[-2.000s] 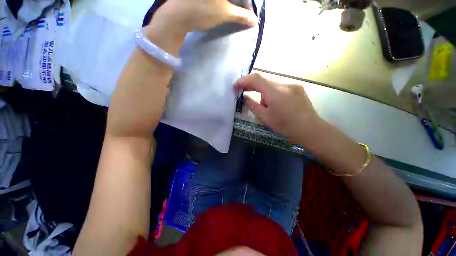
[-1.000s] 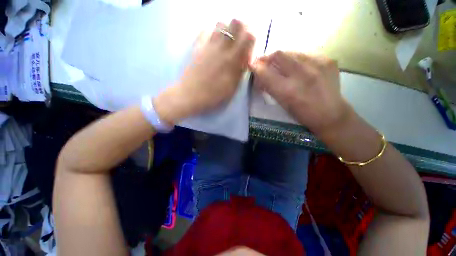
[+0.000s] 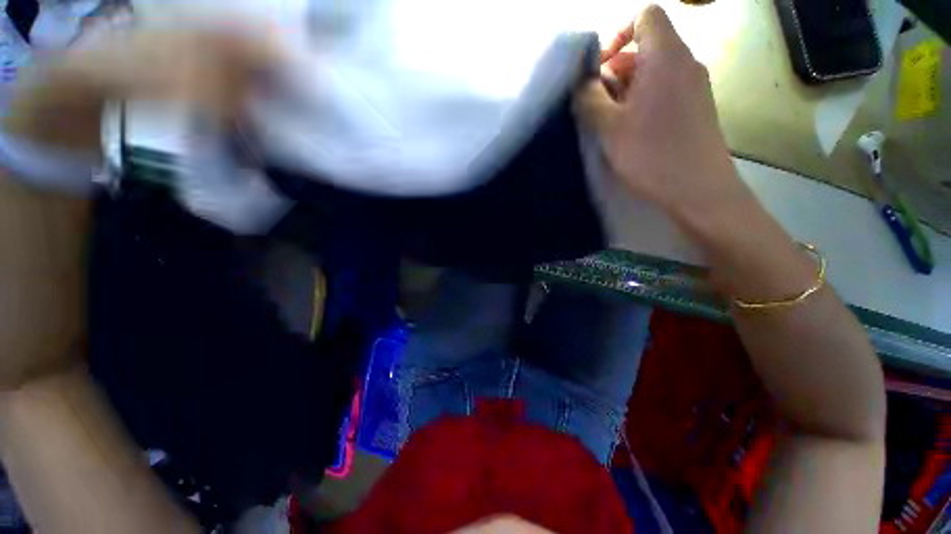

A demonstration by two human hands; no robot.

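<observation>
A white cut piece (image 3: 417,115) with a black cut piece (image 3: 501,214) beneath it is lifted at the table's front edge and sags between my hands. My right hand (image 3: 652,115) pinches its right corner between thumb and fingers. My left hand (image 3: 198,78) is strongly blurred at the upper left, at the left part of the white cloth; its fingers cannot be made out, so its grip is unclear.
A smartphone (image 3: 831,37) lies at the upper right, with a yellow label (image 3: 919,80) beside it. Thread snips (image 3: 899,214) lie on the table at the right. A blue crate (image 3: 381,391) and dark cloth (image 3: 209,344) are below the table edge.
My left hand has moved from the middle to the far upper left. The white cloth has come up off the table, showing black cloth beneath. My right hand has moved slightly right and up.
</observation>
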